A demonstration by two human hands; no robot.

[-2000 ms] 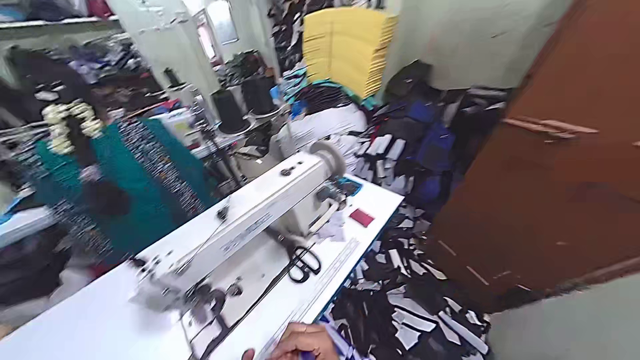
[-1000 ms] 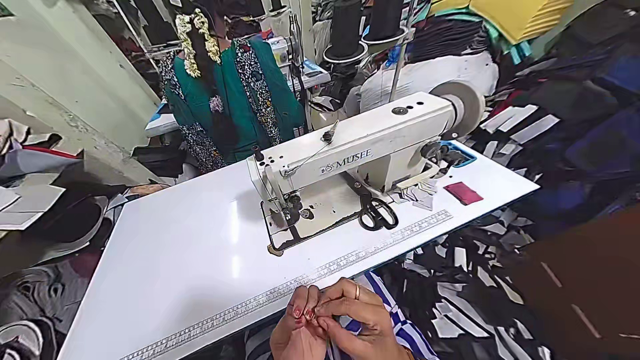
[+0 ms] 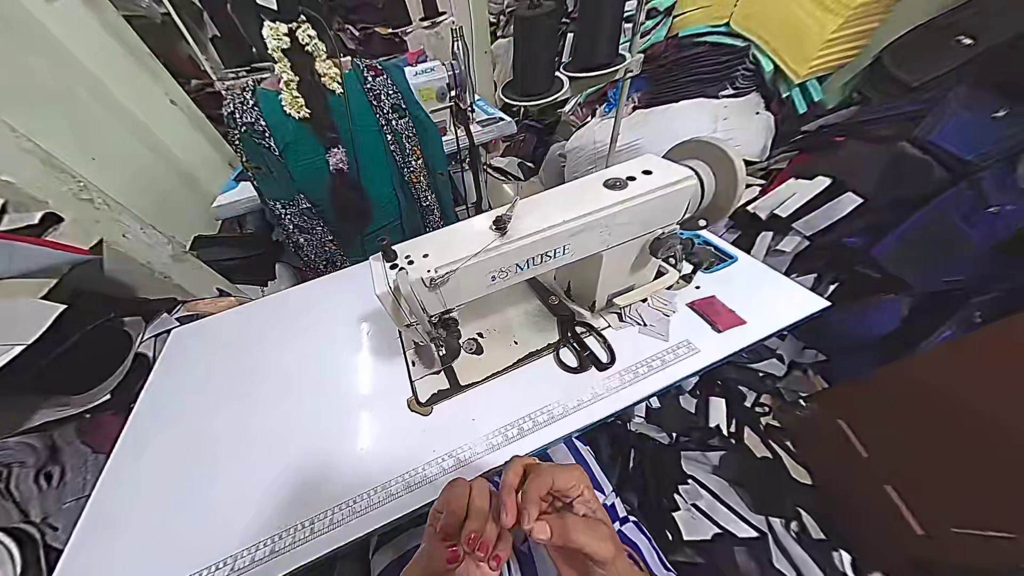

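At the front edge of the white sewing table [image 3: 264,384], my left hand [image 3: 464,528] has its fingers curled, their tips close to those of my right hand [image 3: 564,512]. Whether anything small is pinched between them cannot be made out. Beyond the hands stands a white Musee sewing machine [image 3: 544,232]. Black-handled scissors [image 3: 584,346] lie on its bed, their blades partly under the arm. A transparent ruler [image 3: 480,448] runs along the table's near edge. Right of the scissors lie pale fabric scraps [image 3: 652,316] and a dark red piece [image 3: 717,313].
A person in a green garment [image 3: 320,160] sits behind the table, near another sewing machine [image 3: 432,84]. Black thread cones [image 3: 534,52] stand at the back. Fabric offcuts [image 3: 720,496] cover the floor at right, beside a brown surface [image 3: 920,448]. Piled cloth [image 3: 56,472] lies at left.
The view has swung widely since the oldest frame. Only one hand showed at the table edge then; both hands are now in view, fingertips close, much as one second ago.
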